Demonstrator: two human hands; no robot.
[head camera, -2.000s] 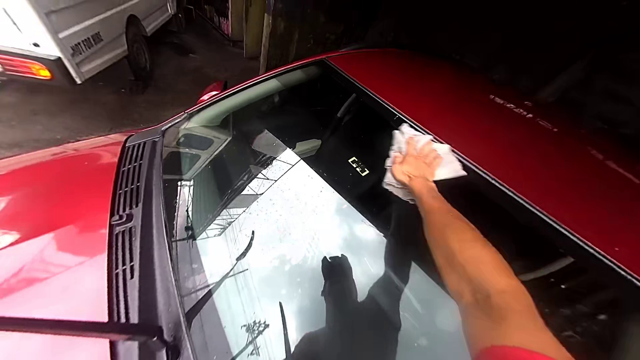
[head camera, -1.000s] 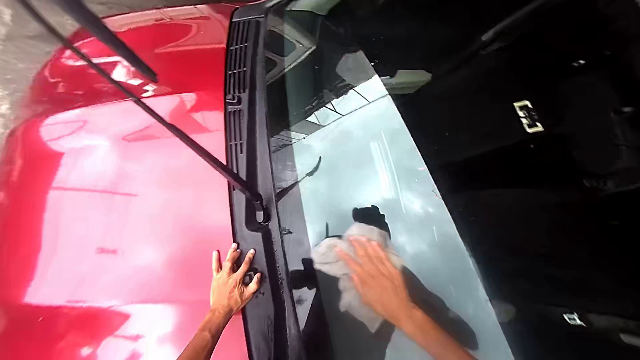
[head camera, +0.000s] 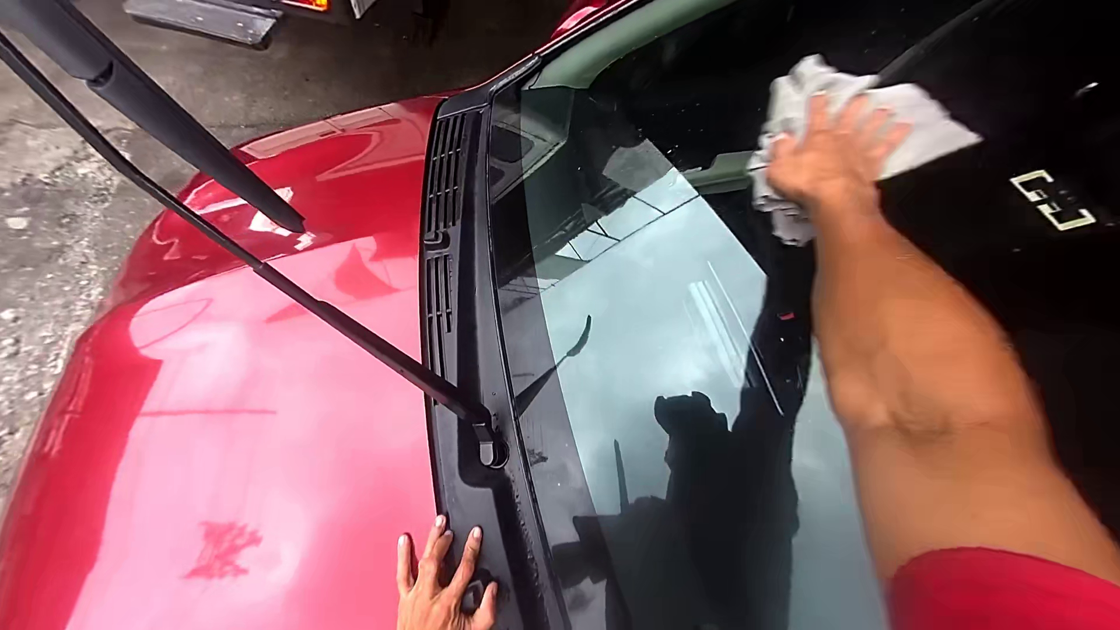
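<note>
My right hand (head camera: 836, 157) lies with fingers spread on a pale cloth (head camera: 927, 131), pressing it flat against the upper part of the car's windshield (head camera: 665, 324). At the bottom, my left hand (head camera: 444, 582) rests, fingers apart and holding nothing, across the edge of the red hood (head camera: 289, 455) and the black plastic cowl (head camera: 481, 341). A wiper arm (head camera: 350, 332) is raised off the glass and reaches over the hood from its pivot on the cowl. The glass reflects the sky and a dark silhouette.
A second black wiper piece (head camera: 188, 131) slants over the hood at upper left. Rough gravelly ground (head camera: 35, 219) lies beyond the car. Part of another vehicle, with an orange light (head camera: 308, 4), shows at the top edge.
From one second ago, my right hand and the cloth have moved from the lower windshield up and away across the glass. My left hand, out of view two seconds ago, remains by the cowl.
</note>
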